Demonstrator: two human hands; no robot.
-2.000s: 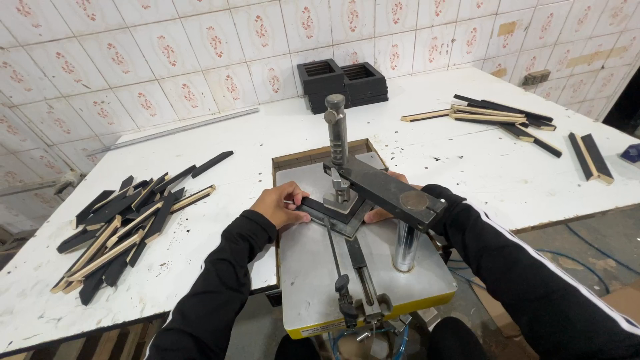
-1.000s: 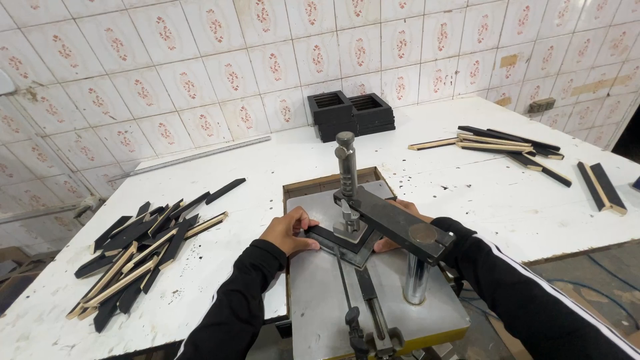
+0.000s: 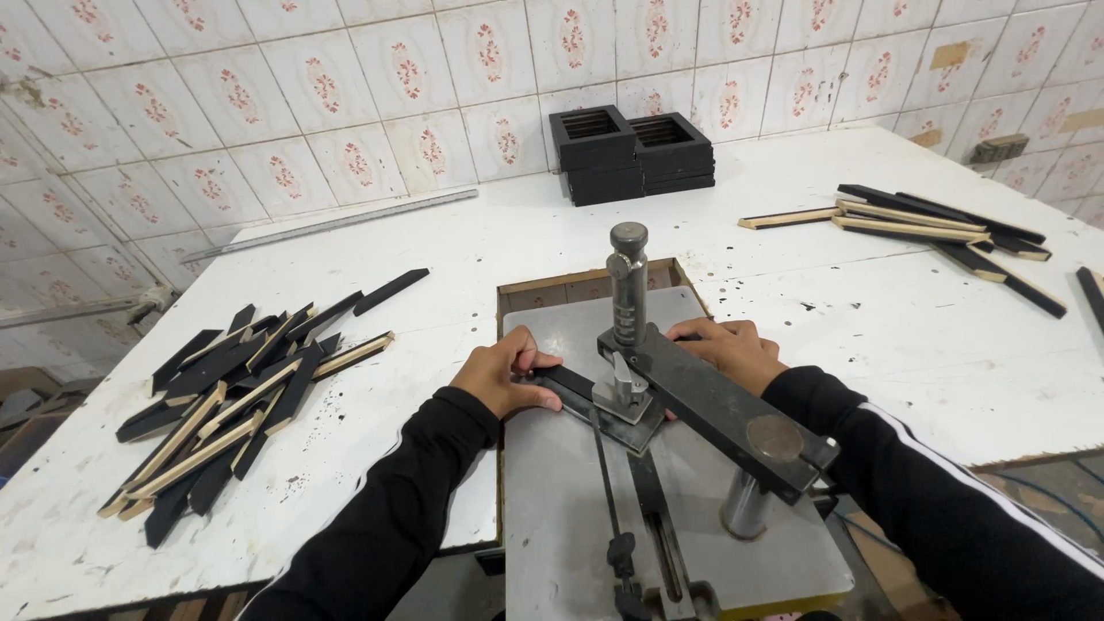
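My left hand pinches the end of a black frame moulding strip between thumb and fingers, on the metal table of a joining machine. The strip runs to a corner under the machine's clamp head, against an angled metal fence. Behind the black clamp arm, my right hand has its fingers bent around a dark piece that is mostly hidden by the arm. The clamp's upright cylinder stands between my hands.
Loose black moulding strips with bare wood edges lie in a pile at the left and another at the right. Stacked black frames stand by the tiled wall. A long metal ruler lies at the back left of the white table.
The view has shifted. Both hands stay at the clamp, and no clear change in their hold shows.
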